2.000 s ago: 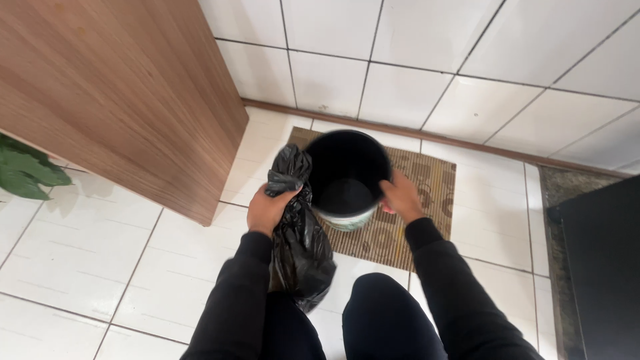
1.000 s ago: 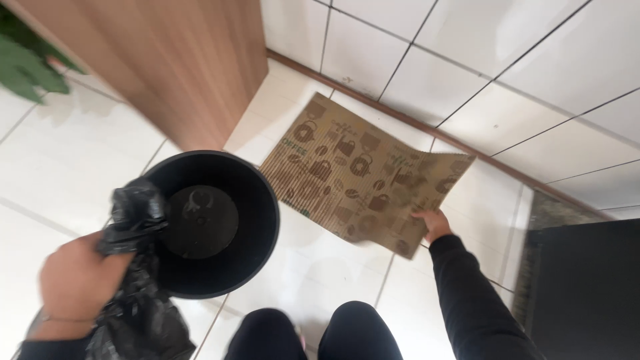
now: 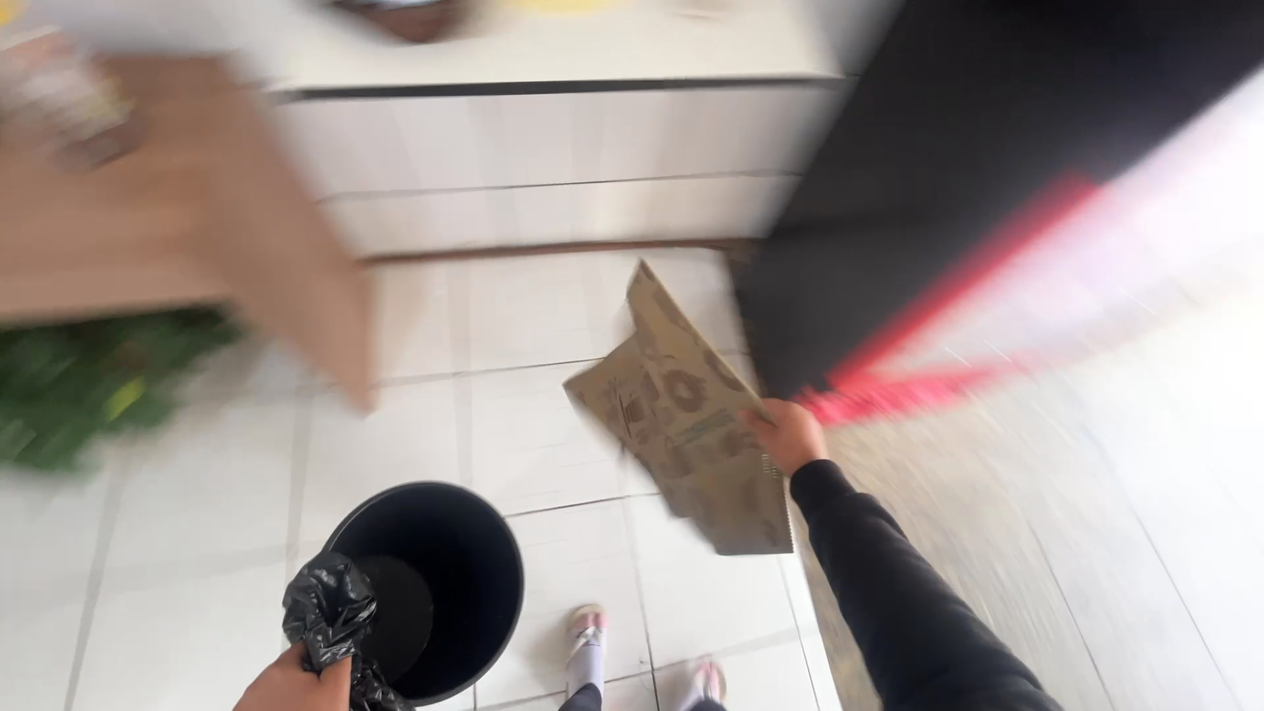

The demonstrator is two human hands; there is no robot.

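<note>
At the lower left, my left hand grips the bunched neck of a black plastic bag. The bag overlaps the near left rim of a round black bucket, whose open mouth faces up; whether my fingers also hold the rim cannot be seen. Right of centre, my right hand pinches the edge of a brown mat with a coffee print. The mat hangs bent above the tiled floor, its corners sticking out up and to the left.
A wooden cabinet or table stands at the left, with green leaves below it. A white-tiled wall crosses the far side. A dark, blurred upright surface and a red-edged item are at the right. My feet stand on the tiles.
The coffee-print mat, lying on the floor under the bucket two seconds ago, is now lifted and bent in my right hand. The bucket has moved off it to the left. The view has swung considerably.
</note>
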